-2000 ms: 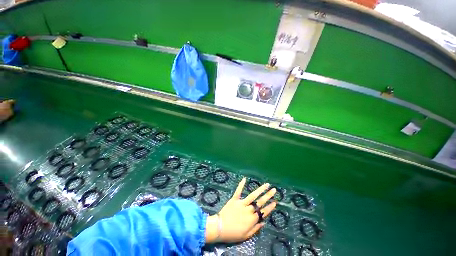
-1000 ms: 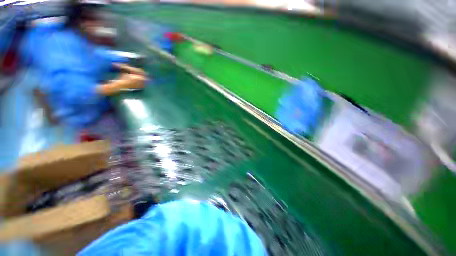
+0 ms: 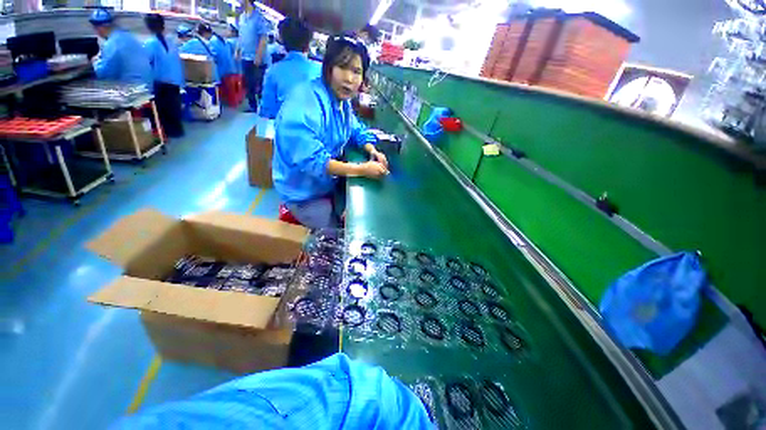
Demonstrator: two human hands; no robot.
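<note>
A clear plastic tray (image 3: 403, 332) lies on the dark green bench, with a black ring (image 3: 432, 327) in each visible pocket. Part of a nearer tray with rings (image 3: 460, 400) shows at the bottom edge. Another tray (image 3: 312, 290) with rings lies at the bench's left edge, beside the carton. A blue sleeve (image 3: 311, 401) of mine crosses the bottom of the picture. Neither of my hands is visible.
An open cardboard box (image 3: 210, 336) holding filled trays stands left of the bench. A co-worker in a blue smock (image 3: 306, 143) sits farther along it. The green partition (image 3: 554, 151) runs along the right with a hanging blue cloth (image 3: 655, 302). Shelves (image 3: 76, 164) stand far left.
The view has swung left and up from the trays to the box and co-worker. My hand, spread over the near tray two seconds ago, is out of sight; only a sleeve shows.
</note>
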